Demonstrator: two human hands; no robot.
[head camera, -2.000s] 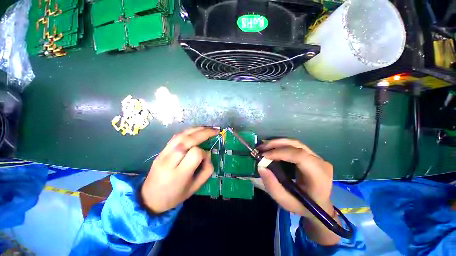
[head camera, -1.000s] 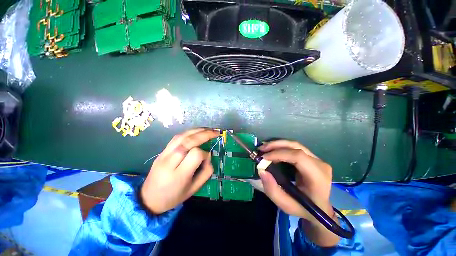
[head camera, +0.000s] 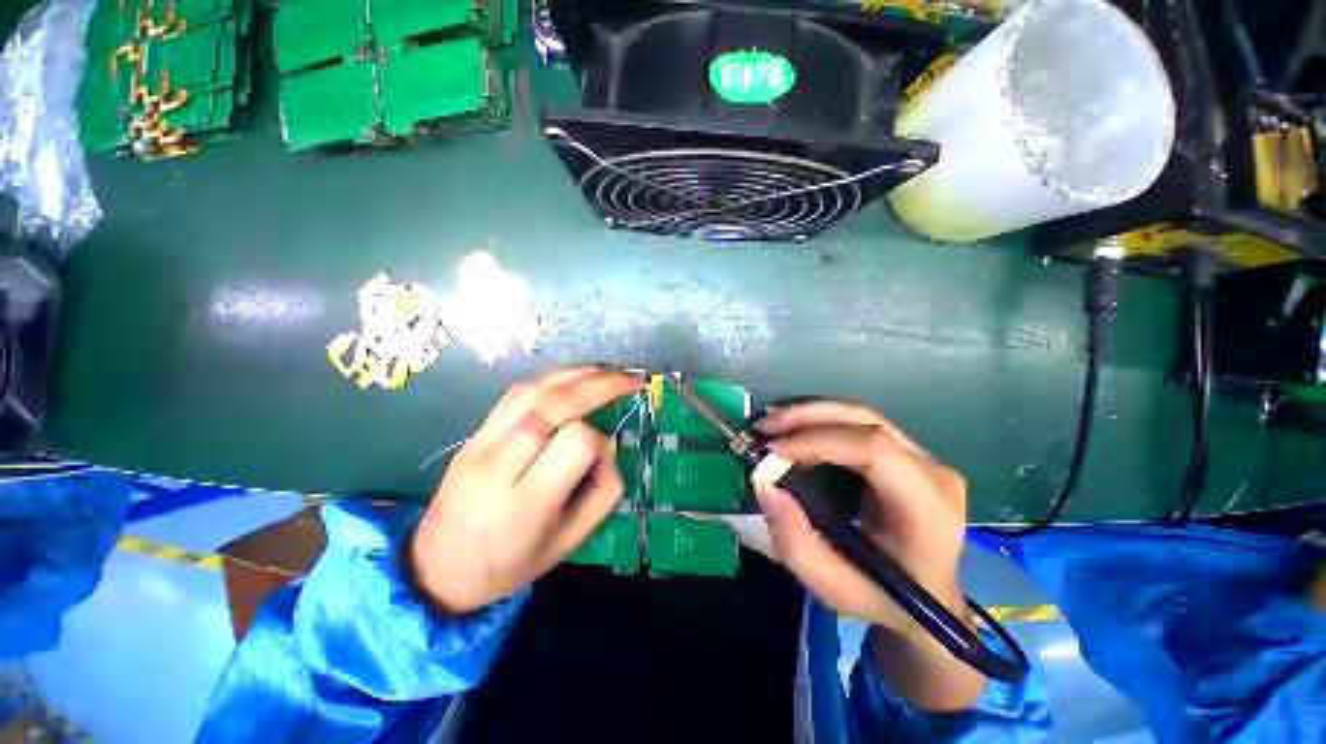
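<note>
A green PCB panel (head camera: 695, 483) lies at the bench's near edge between my hands. A small yellow flexible circuit piece (head camera: 656, 393) is at the top of its centre line. My left hand (head camera: 516, 472) holds thin solder wire (head camera: 445, 452), its index fingertip beside the yellow piece; the hand covers the panel's left part. My right hand (head camera: 868, 531) holds the soldering iron (head camera: 841, 539) like a pen, its thin tip at the panel's top edge close to the yellow piece. Exact contact of the tip is too small to tell.
Loose flexible circuits (head camera: 390, 332) lie left of centre, partly in glare. Green panel stacks (head camera: 386, 85) and a clear plastic bag (head camera: 51, 131) are at back left. Behind the work stand a black fan (head camera: 713, 186), a white tub (head camera: 1018, 124) and a soldering station (head camera: 1178, 240) with cables.
Both hands stay almost in place at the panel's top edge. The fan and stacks shift slightly in the view. The station's orange light seen earlier no longer shows.
</note>
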